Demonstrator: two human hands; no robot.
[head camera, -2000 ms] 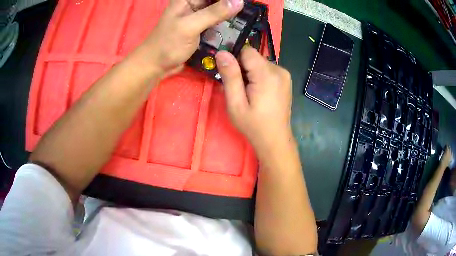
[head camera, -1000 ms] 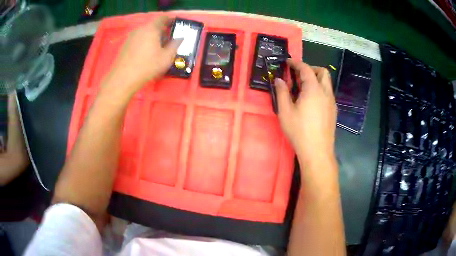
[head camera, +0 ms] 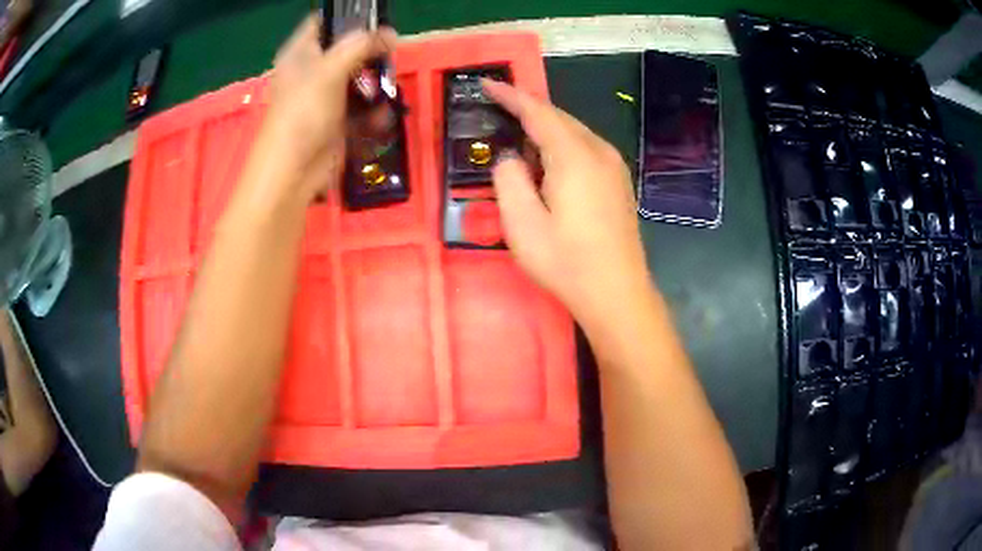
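Observation:
The red-orange foam tray [head camera: 393, 334] lies in front of me. My left hand [head camera: 328, 102] is blurred and holds a black handheld unit [head camera: 353, 15] over the tray's far edge; the picture's top edge cuts it off. A second unit [head camera: 374, 174] with a gold disc sits in a far-row pocket, partly hidden by my left hand. A third unit [head camera: 474, 124] lies in the far right pocket. A black front frame [head camera: 474, 224] shows just below it. My right hand [head camera: 555, 178] has its fingers at this unit's right side, thumb and forefinger apart; any grip is unclear.
A dark smartphone [head camera: 681, 140] lies on the mat right of the tray. A glossy black blister tray [head camera: 861, 258] is at far right. A fan [head camera: 32, 231] is at left. Another small device [head camera: 143, 84] lies on the green belt. A person's arm [head camera: 24, 398] shows at lower left.
My left hand has lifted a unit from the tray and moved up. My right hand no longer visibly holds the front frame, which now shows below the right unit. The view has shifted.

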